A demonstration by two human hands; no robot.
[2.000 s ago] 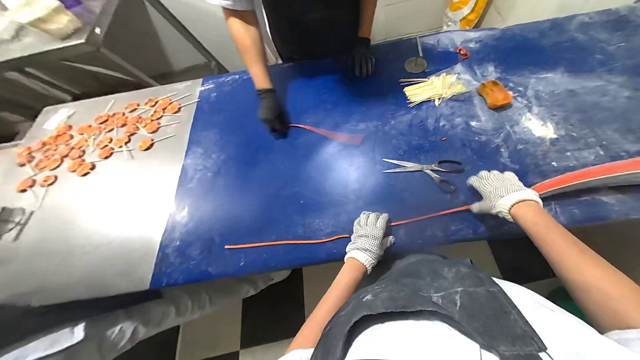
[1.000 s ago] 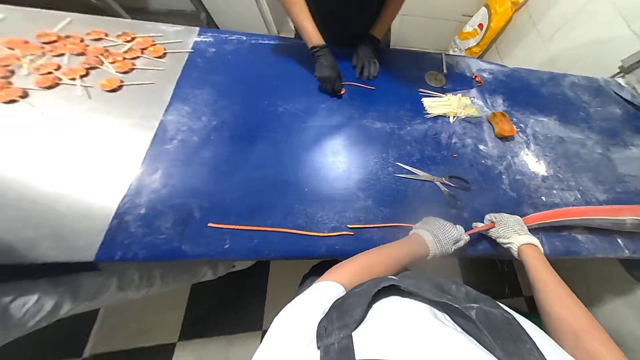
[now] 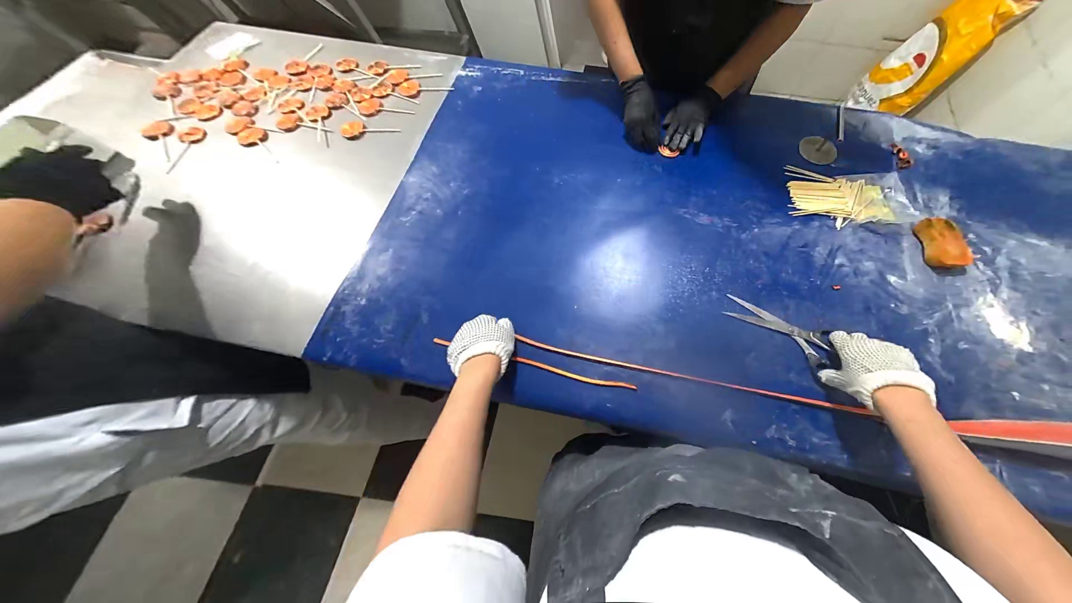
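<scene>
My left hand (image 3: 482,343), in a white knit glove, is closed on the end of a thin orange-red candy rope (image 3: 670,374) near the front edge of the blue table. The rope runs right to a thick red and white candy roll (image 3: 1017,432), passing below my right hand. A shorter cut candy strand (image 3: 578,377) lies just in front of it, partly under my left hand. My right hand (image 3: 871,366), also gloved, has its fingers on the black handles of the scissors (image 3: 779,325), whose blades lie apart on the table, pointing left.
Across the blue table (image 3: 536,243), a co-worker's black-gloved hands (image 3: 666,121) touch a small candy spiral (image 3: 668,152). Wooden sticks (image 3: 829,198), a metal disc (image 3: 817,150) and an orange lump (image 3: 943,243) lie right. Lollipops (image 3: 289,105) cover part of the metal table; another gloved hand (image 3: 59,177) is at left.
My left hand has moved left, and the thin rope now stretches far between my hands. My right hand has gone from the rope to the scissors. Another person has come into view at left.
</scene>
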